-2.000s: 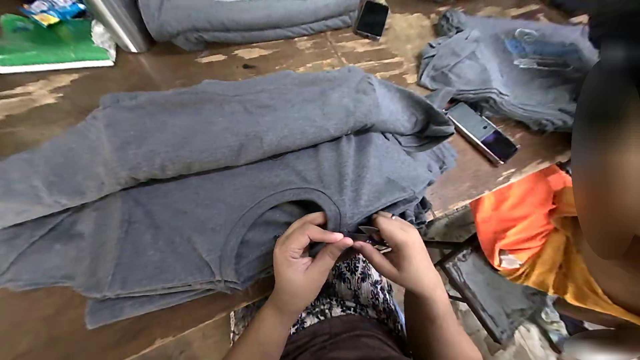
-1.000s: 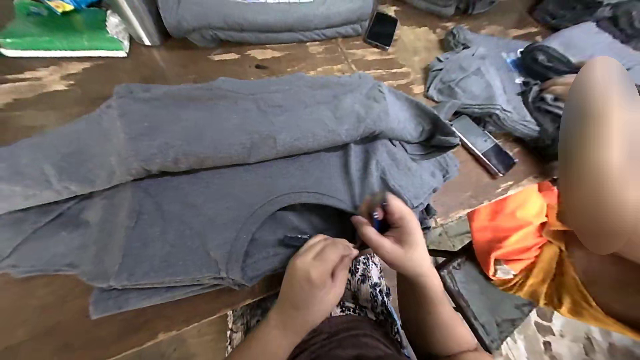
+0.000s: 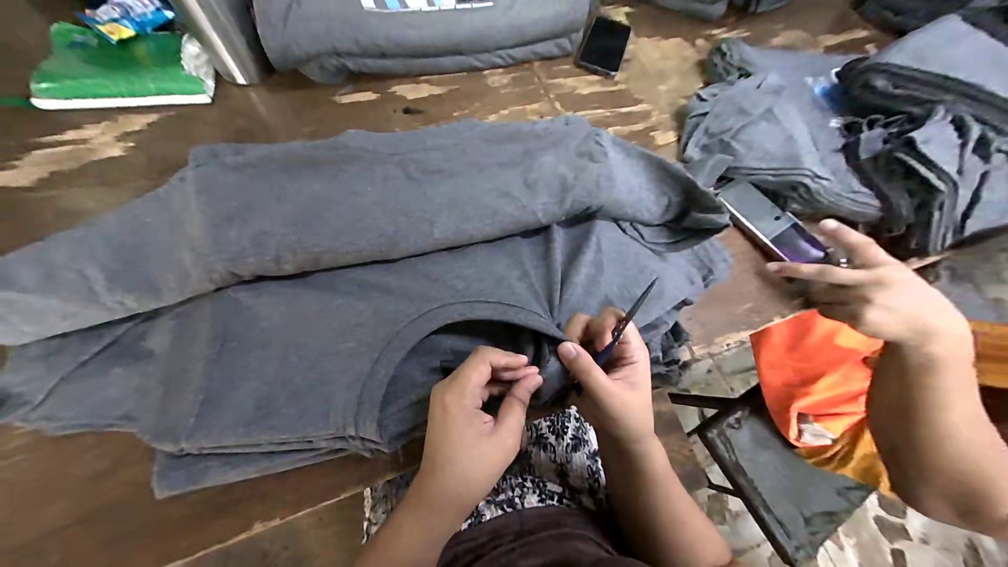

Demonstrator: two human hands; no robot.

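A grey T-shirt [image 3: 315,339] lies on a pile of like shirts, its round neckline facing me. My left hand [image 3: 480,409] is at the neck opening, thumb and fingertips pinched together; whether fabric or thread is between them cannot be made out. Small dark scissors or snips [image 3: 630,323] are held in my right hand [image 3: 610,374], the pointed blade angled up and right. The same hand's thumb and fingers pinch the neckband at its right side. Part of the tool is hidden in the palm.
Behind the shirts on the wooden table [image 3: 472,94] are a folded grey stack [image 3: 425,39], a black phone [image 3: 604,45], a steel bottle [image 3: 224,39] and a green packet [image 3: 118,67]. A co-worker's hand [image 3: 882,291] reaches over another phone [image 3: 772,220], near grey garments [image 3: 787,142] at right.
The co-worker's hand has come to the phone at right, and a dark-edged grey bundle now lies on the garments there. My right hand has moved back to the neckband, the blade now showing.
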